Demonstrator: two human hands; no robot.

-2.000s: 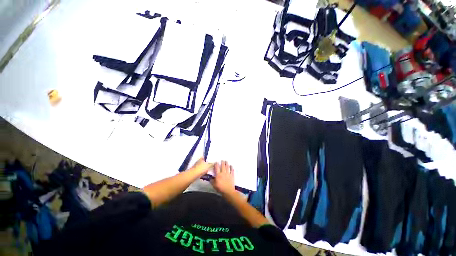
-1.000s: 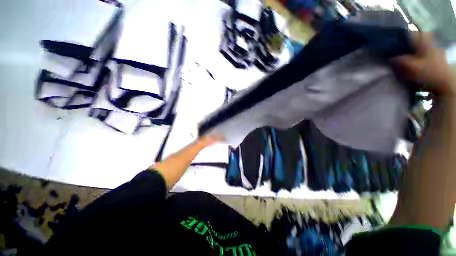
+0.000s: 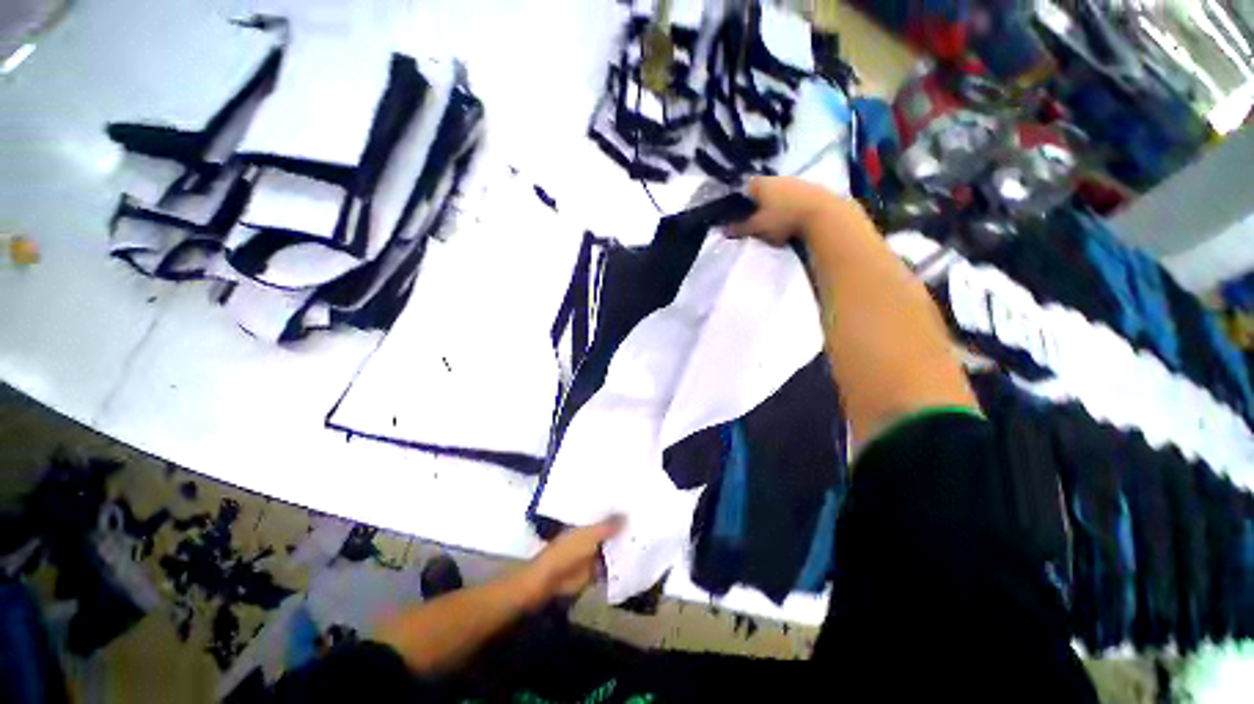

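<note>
A large white or pale grey piece [image 3: 674, 360] lies slanted with dark cloth [image 3: 640, 282] along its left side. My left hand [image 3: 575, 554] grips its lower end near the table's front edge. My right hand [image 3: 773, 211] grips its top end, where the dark cloth folds over. The held cloth partly covers dark panels with blue patches [image 3: 773, 481]. A white sheet or piece with a dark edge [image 3: 461, 330] lies flat to the left.
Dark outlines around white gaps [image 3: 296, 206] lie at the left, with a similar heap [image 3: 701, 90] at the back. Metal machines with red parts [image 3: 963, 131] stand at the back right. Dark panel piles [image 3: 1121, 509] line the right side. Scraps [image 3: 206, 564] litter the floor.
The pale and dark cloth, stretched in the air a second ago, has come down over the dark and blue panels. My right hand has moved left; my left hand has moved down to the front edge.
</note>
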